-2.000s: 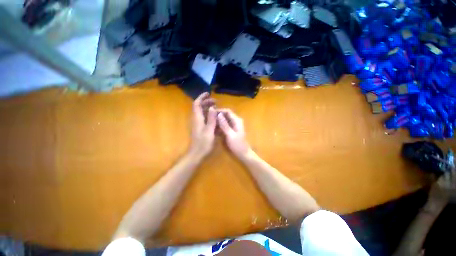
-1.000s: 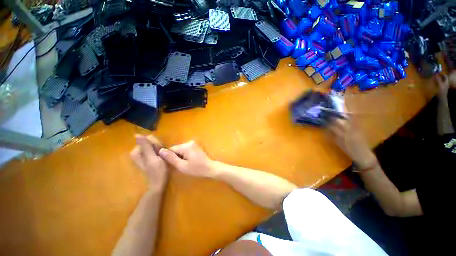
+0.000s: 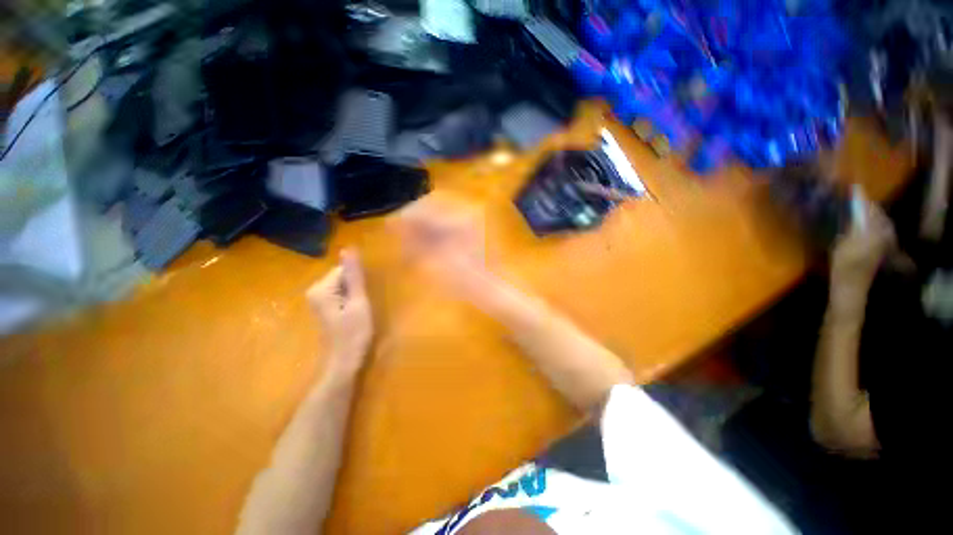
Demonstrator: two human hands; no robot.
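A dark unit (image 3: 570,191) with a pale strip at its right edge lies on the orange table (image 3: 209,397), right of my hands; its details are blurred. My right hand (image 3: 439,232) is strongly blurred, between the heap and the dark unit; its fingers cannot be made out. My left hand (image 3: 343,298) is over the table below the heap, fingers curled, with a small dark spot at the fingers; whether it holds something cannot be told. The heap of black and grey plates (image 3: 361,120) lies beyond my hands.
Blue wrapped packs (image 3: 731,78) are piled at the upper right. Another person's hand (image 3: 862,235) is at the right over the table edge, near a dark blurred thing. A white surface (image 3: 37,199) is at the far left.
My hands were together and are now apart; my right hand has moved up and right. The dark unit has shifted left towards me, and the other person's hand has moved away from it.
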